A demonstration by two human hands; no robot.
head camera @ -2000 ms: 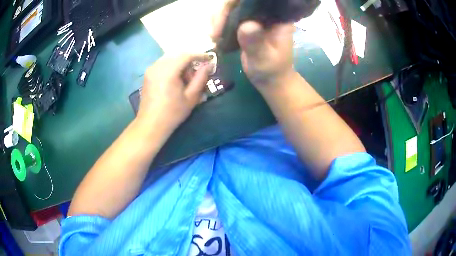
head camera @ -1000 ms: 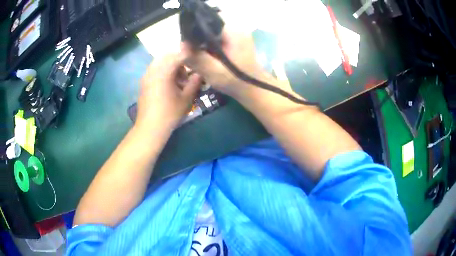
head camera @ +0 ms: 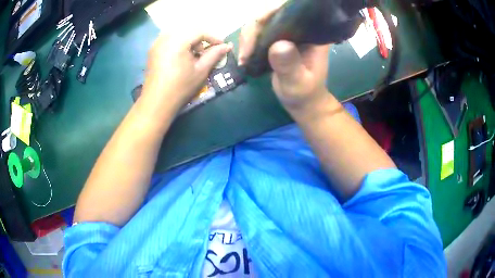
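An opened phone body (head camera: 223,81) lies on the green mat, its dark crowded end with pale patches showing. My left hand (head camera: 176,70) covers much of it. The left thumb and index finger are pinched on a small pale piece (head camera: 203,46) above the phone's far side. My right hand (head camera: 296,68) is shut around a bulky black handheld tool (head camera: 309,24), held just right of the phone with its narrow end towards it. The tool's far part is blurred.
Bright white paper (head camera: 211,19) lies behind my hands, with a red pen-like item (head camera: 380,32) at the right. Green rings (head camera: 24,166), a yellow note (head camera: 21,122) and thin pale sticks (head camera: 66,33) are at the left. A side bench (head camera: 434,130) stands right.
The black tool swung in over the phone a second ago, with its cord across my right forearm, and is now back at the right. My left hand stays at the phone.
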